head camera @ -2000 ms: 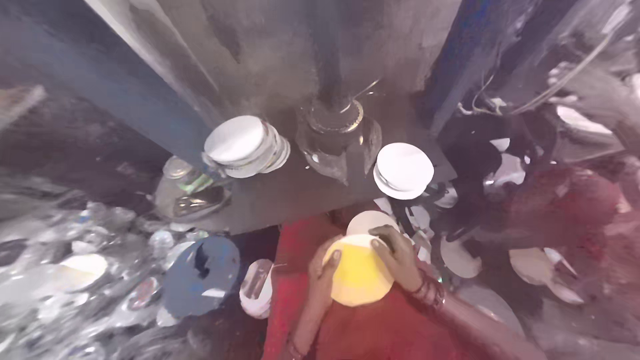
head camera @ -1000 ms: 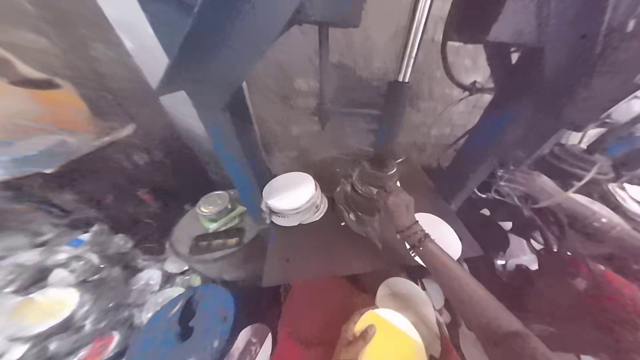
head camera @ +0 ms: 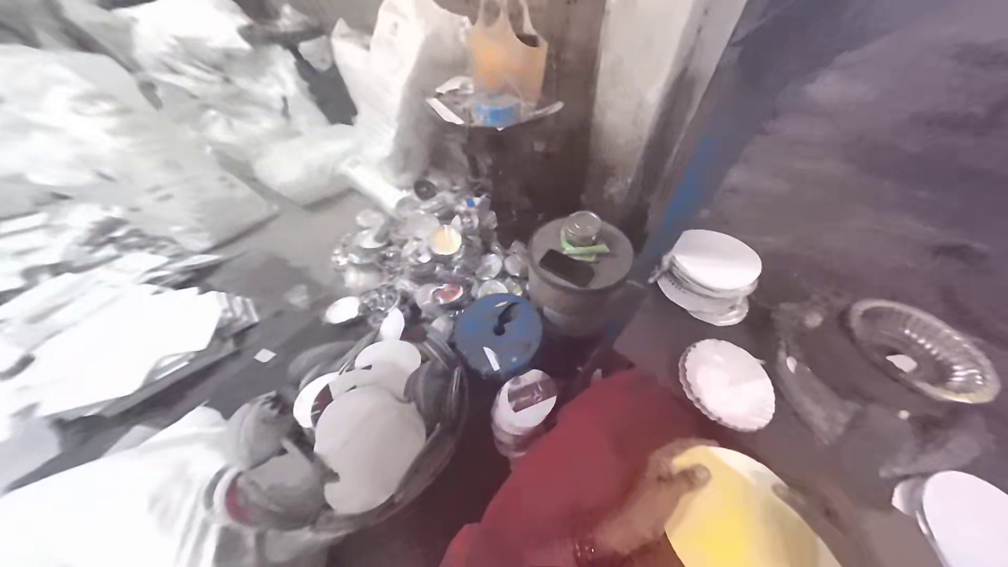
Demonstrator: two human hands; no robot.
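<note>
My left hand [head camera: 665, 488] grips the left edge of a yellow round disc [head camera: 728, 524], thumb on top. My right hand [head camera: 819, 512], blurred, is at the disc's right edge with a finger over it. A white fluted plate [head camera: 728, 384] lies on the dark work surface above the disc. Behind it stands a stack of white discs [head camera: 715, 264]. To the right is a round, ribbed metal die [head camera: 925, 350] with a small white scrap in it. More white discs [head camera: 969, 512] lie at the lower right edge.
A round stand [head camera: 581, 276] holds a phone-like dark object and a small jar. Beside it are a blue round lid [head camera: 498, 335], a stack of discs [head camera: 526, 405], a basket [head camera: 449, 441] of discs and heaped scrap [head camera: 417, 244]. A blue post [head camera: 689, 185] rises behind.
My right hand has come back from the metal die to the yellow disc. The fluted plate now shows on the work surface. The view has swung left.
</note>
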